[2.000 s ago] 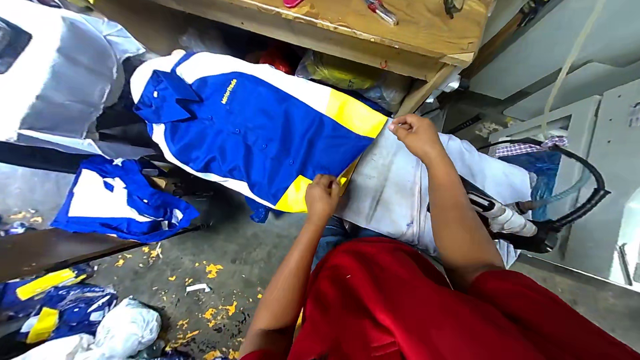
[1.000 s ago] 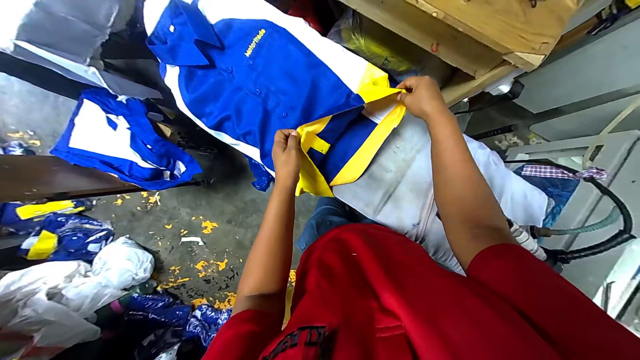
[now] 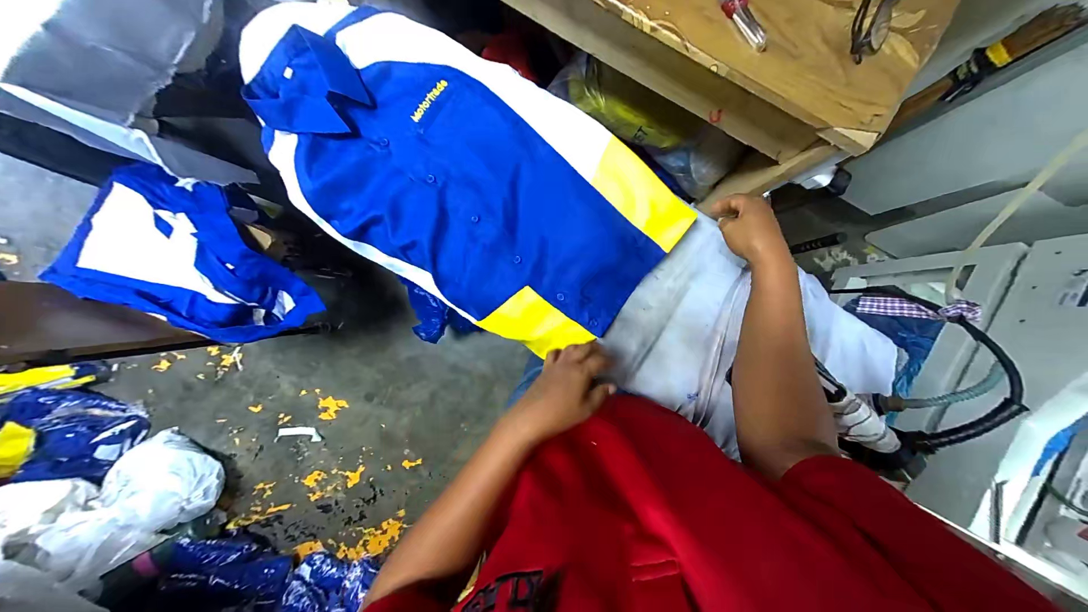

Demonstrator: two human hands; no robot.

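Note:
A blue button-up shirt (image 3: 501,195) with white and yellow side panels lies front up, its collar toward the upper left, on a long pad covered in pale cloth (image 3: 680,314). My left hand (image 3: 571,384) is at the shirt's near bottom corner, fingers curled by the yellow panel; whether it pinches the hem cannot be told. Beyond the far yellow corner, my right hand (image 3: 750,226) is curled above the pale cover, a little apart from the shirt. Its fingertips are partly hidden. Behind my right forearm, an iron with a wrapped handle (image 3: 863,422) is partly visible, with a hose (image 3: 977,438) beside it.
A wooden table (image 3: 790,59) bearing a screwdriver (image 3: 745,24) stands beyond the pad, with bagged items underneath. A second blue and white garment (image 3: 161,246) lies at left. Plastic-wrapped garments (image 3: 76,433) and a white bag (image 3: 166,484) are at lower left. Yellow scraps litter the floor.
The bottom hem, lifted and folded back by both hands one second ago, now lies flat with the front smooth. My right hand has come away from the yellow corner.

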